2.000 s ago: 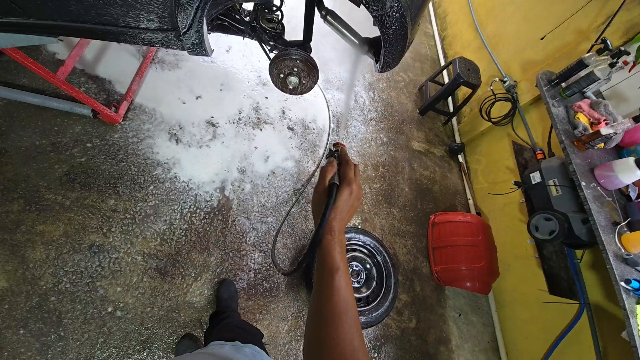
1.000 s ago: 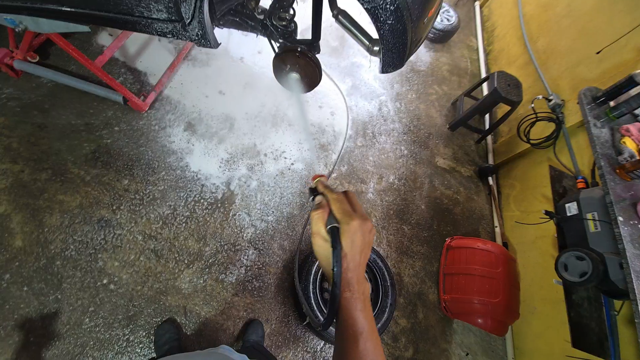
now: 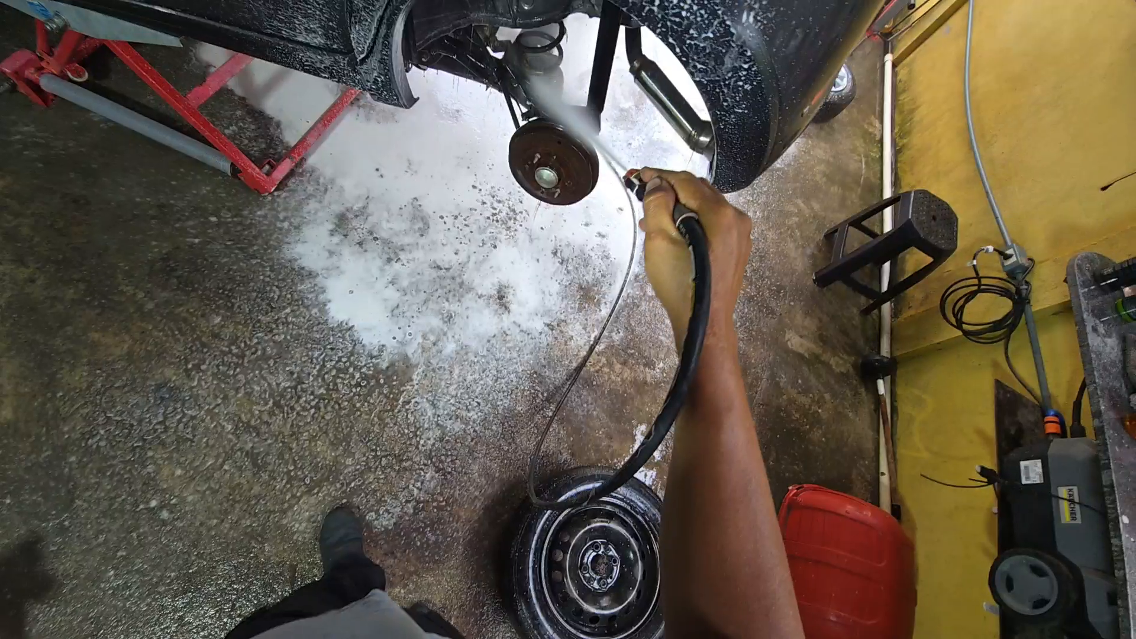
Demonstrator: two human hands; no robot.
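Observation:
My right hand (image 3: 697,235) grips a spray nozzle (image 3: 635,184) on a black hose (image 3: 688,355). A whitish jet runs from the nozzle up and left, past the rusty brake drum (image 3: 553,162) into the wheel arch of a raised black car (image 3: 754,62). Foam flecks cover the car's body panels. Behind the drum are a coil spring (image 3: 539,43) and other suspension parts, and to its right a metal muffler (image 3: 672,105). The hose curves down over a tyre on a steel wheel (image 3: 599,565), which lies on the floor beside my forearm. My left hand is out of view.
White foam (image 3: 444,284) spreads over the wet concrete floor. A red metal stand (image 3: 266,169) is at upper left. At right are a black stool (image 3: 914,231), a red plastic container (image 3: 843,559), a coiled cable (image 3: 983,308), a Kärcher pressure washer (image 3: 1056,524) and a cluttered shelf (image 3: 1092,328).
My right hand has moved up and right, nearer the wheel arch. The spray, on the brake drum one second ago, now passes above it toward the suspension.

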